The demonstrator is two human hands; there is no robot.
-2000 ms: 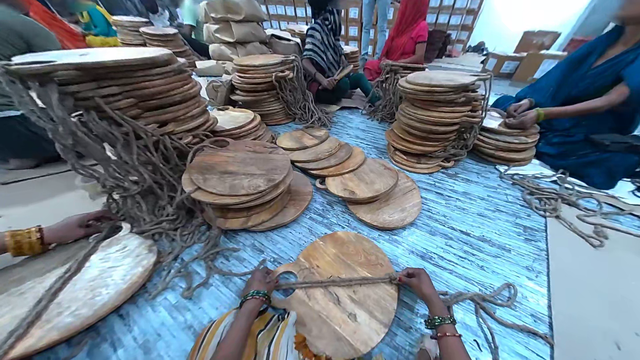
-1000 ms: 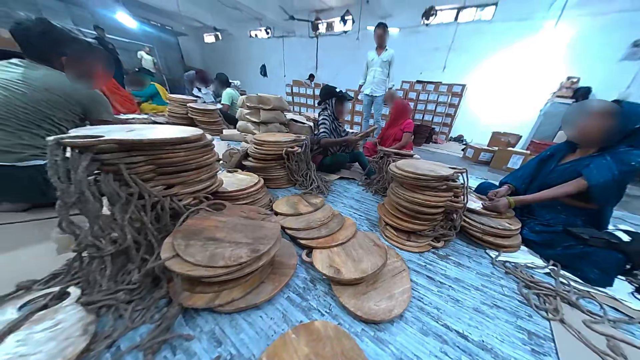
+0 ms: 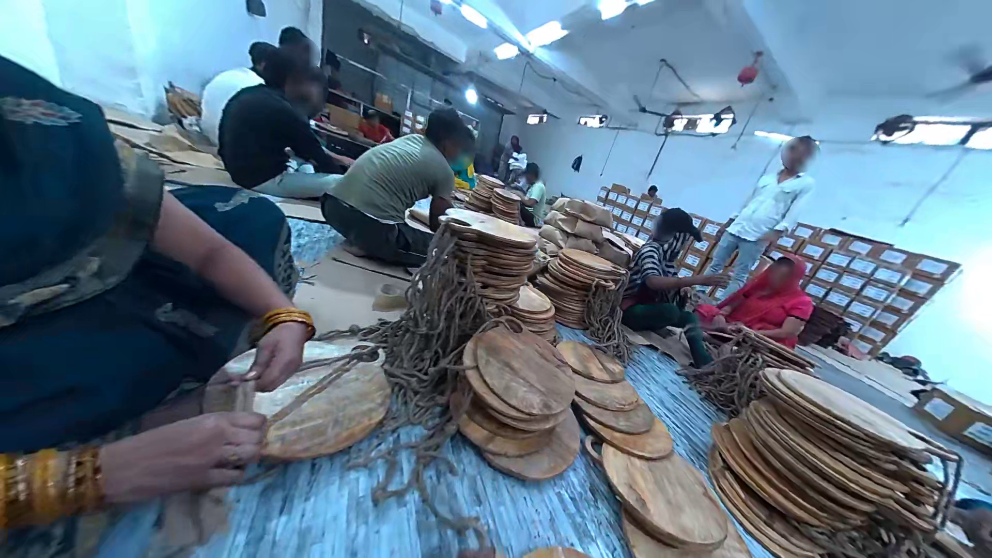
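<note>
Neither of my hands can be made out; a small blurred patch at the bottom edge is too little to identify. Just the rim of a round wooden board (image 3: 556, 552) shows at the bottom, nearest to me. Ahead lie fanned-out round wooden boards (image 3: 665, 496) and a low pile of boards (image 3: 527, 372). Grey-brown rope (image 3: 434, 318) hangs in a thick tangle from a tall board stack (image 3: 492, 240). At the left, a co-worker's hands (image 3: 232, 434), one wrist in yellow bangles, hold a strand over a pale round board (image 3: 333, 395) with rope through its handle.
Another tall stack of boards (image 3: 814, 457) with rope stands at the right. Several people sit on the floor around the stacks, and one stands at the back. Labelled cartons (image 3: 860, 287) line the far wall. Loose rope trails over the blue-and-white floor covering (image 3: 310, 504).
The view has swung up and to the left. Two seconds ago both my hands held a rope across a round board; now they are out of sight. The co-worker at the left has come into fuller view.
</note>
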